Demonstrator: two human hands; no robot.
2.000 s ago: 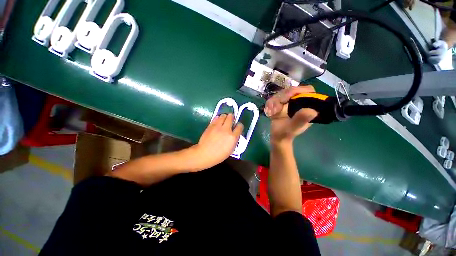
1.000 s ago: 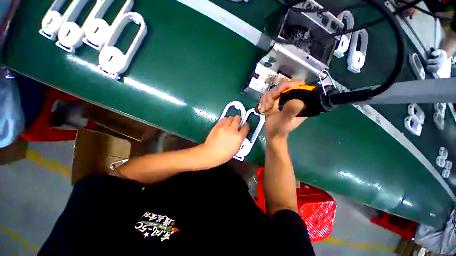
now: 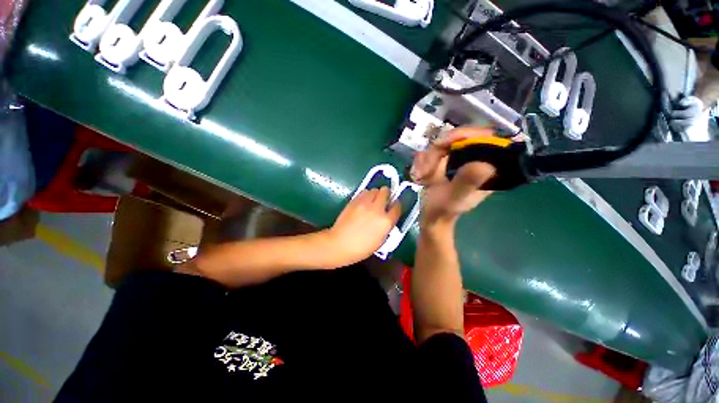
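Note:
My left hand [image 3: 368, 224] lies over two white plastic housings [image 3: 407, 206] side by side near the bench's front edge, its fingers on them. My right hand [image 3: 452, 177] grips the electric screwdriver [image 3: 490, 161], black with a yellow-orange band, held level above and right of the housings. The screwdriver's tip is hidden by my fingers and the feeder's front. A silver-grey metal screw feeder [image 3: 489, 94] stands just beyond my right hand. The black cable [image 3: 656, 86] curls in a large loop from the screwdriver's end.
Several waiting housings [image 3: 183, 85] lie in a slanted row at the left of the green bench [image 3: 260, 118]. More housings [image 3: 579, 106] lie beyond the white stripe. A grey metal bar [image 3: 678, 160] crosses at right. Below are an open carton [image 3: 146, 240] and a red stool [image 3: 493, 338]. Another person's gloved hand [image 3: 687, 110] shows at right.
The housings beyond the stripe have shifted, and another has come into view at the top. My hands stay near the same pair, the right still on the screwdriver. The cable loop has swayed.

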